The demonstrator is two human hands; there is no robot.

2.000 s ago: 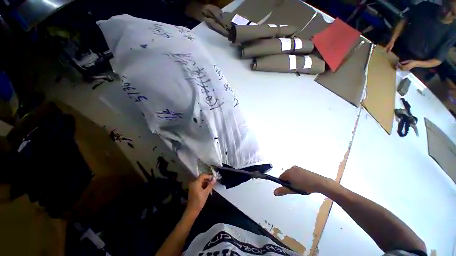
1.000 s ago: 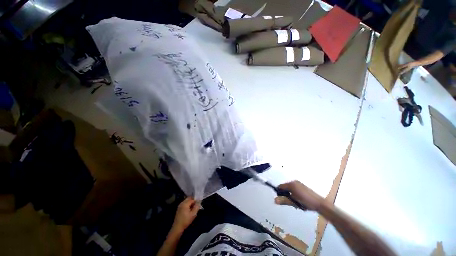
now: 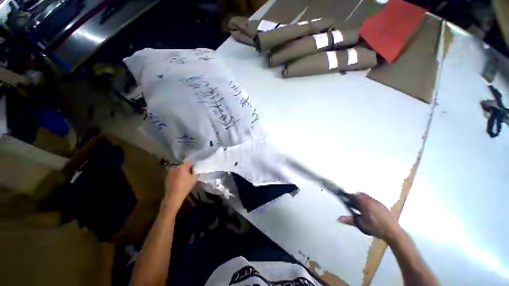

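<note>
A large white woven sack (image 3: pixel 206 100) with black and blue handwriting lies along the left edge of the white table. My left hand (image 3: pixel 181 177) grips the edge of its near, opened end. Dark cloth (image 3: pixel 262 192) sticks out of the sack's near end onto the table. My right hand (image 3: pixel 373 215) holds the dark handles of long shears (image 3: pixel 326 183). The blades are blurred and point at the sack's near right side, above the table; whether they touch it I cannot tell.
Olive-brown rolls (image 3: pixel 329 60) with white bands, brown panels (image 3: pixel 410 67) and a red piece (image 3: pixel 392 28) lie at the back. Dark scissors (image 3: pixel 494 111) lie at the far right. A brown carton (image 3: pixel 139 184) with dark cloth stands below the table at left.
My left hand has moved up and left with the sack's edge, folding it back. My right hand has drawn the shears right, away from the dark cloth. The view has shifted.
</note>
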